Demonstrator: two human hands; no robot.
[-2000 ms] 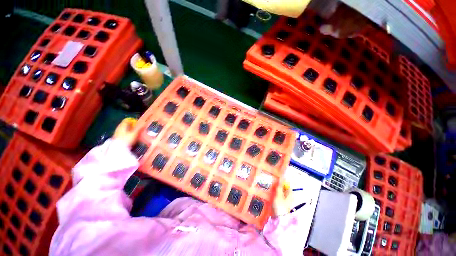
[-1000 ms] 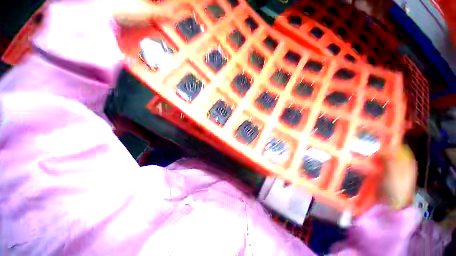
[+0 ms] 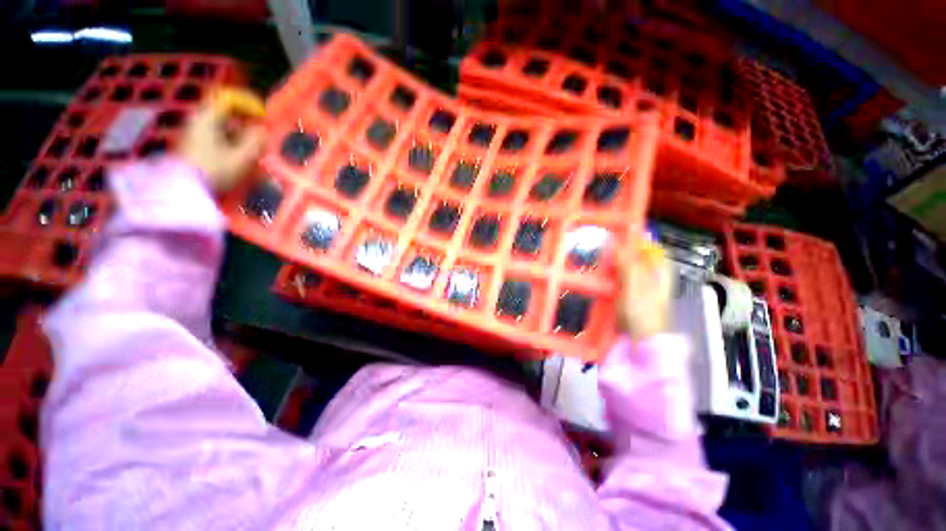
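A red-orange parts tray (image 3: 453, 193) hangs in front of me, sagging in the middle. Its pockets hold small dark modules (image 3: 446, 216); a few in the lower rows shine white with glare. My left hand (image 3: 223, 140), with a yellow fingertip, grips the tray's left end. My right hand (image 3: 645, 287), also with a yellow fingertip, grips its right end. The tray is raised above another red-orange tray (image 3: 342, 298), whose front edge shows beneath it. The undersides of the held tray are hidden.
Filled red-orange trays are stacked at the left (image 3: 130, 93) and at the back right (image 3: 664, 119). A white-grey machine with a roll (image 3: 734, 303) stands right of my right hand, with another tray (image 3: 804, 332) beyond it. White paper (image 3: 577, 392) lies below the held tray.
The tray, close to the camera and slanted a second ago, now appears smaller and farther off. Both hands still hold its ends. The lower tray's edge and the machine now show more.
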